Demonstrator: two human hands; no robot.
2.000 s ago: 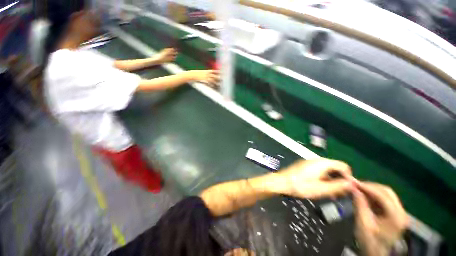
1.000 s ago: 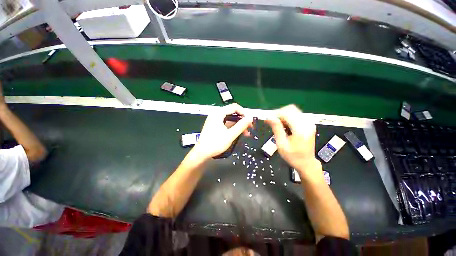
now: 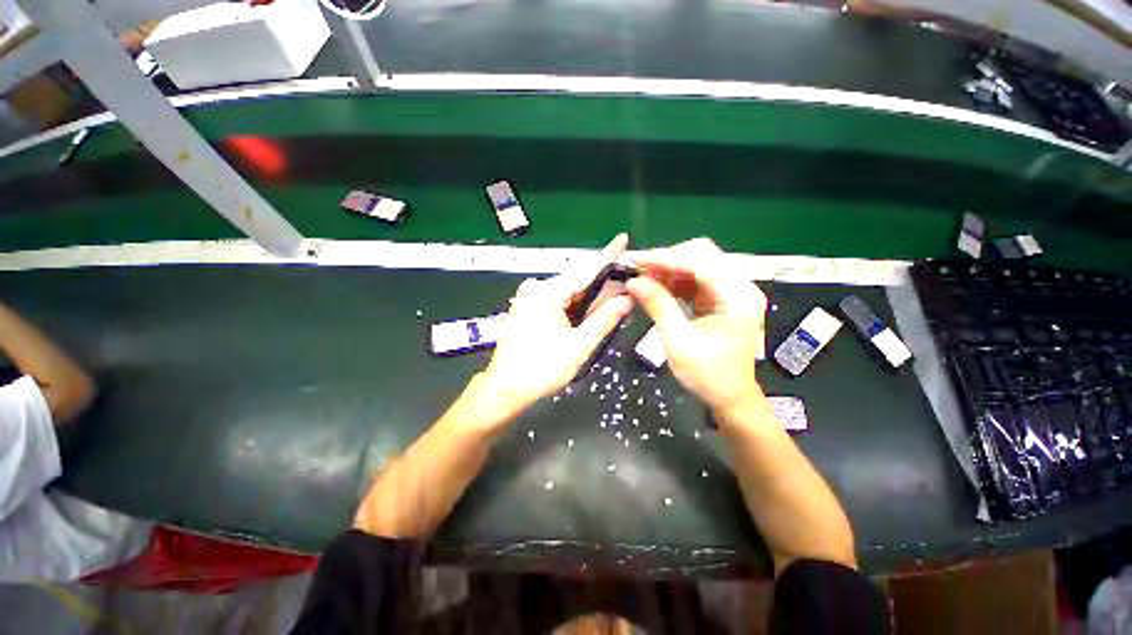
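My left hand holds a dark mobile phone upright at an angle near the white rail. My right hand meets it, thumb and fingers at the phone's upper end. Whether a small part is between the right fingertips cannot be told. Small white parts lie scattered on the dark green worktop below the hands. A waiting phone lies left of my left hand, its end hidden by the hand. Another lies partly hidden between the hands. Further phones lie right of my right hand, one partly behind the wrist.
Phones lie on the green conveyor beyond the white rail. A shiny black blister tray is at the right. A grey metal upright and a white box are at upper left. Another person's arm shows at left.
The view has swung from the left to the bench and shifted slightly. My right hand has closed in on the phone held by my left hand; a second ago there was a gap between the hands.
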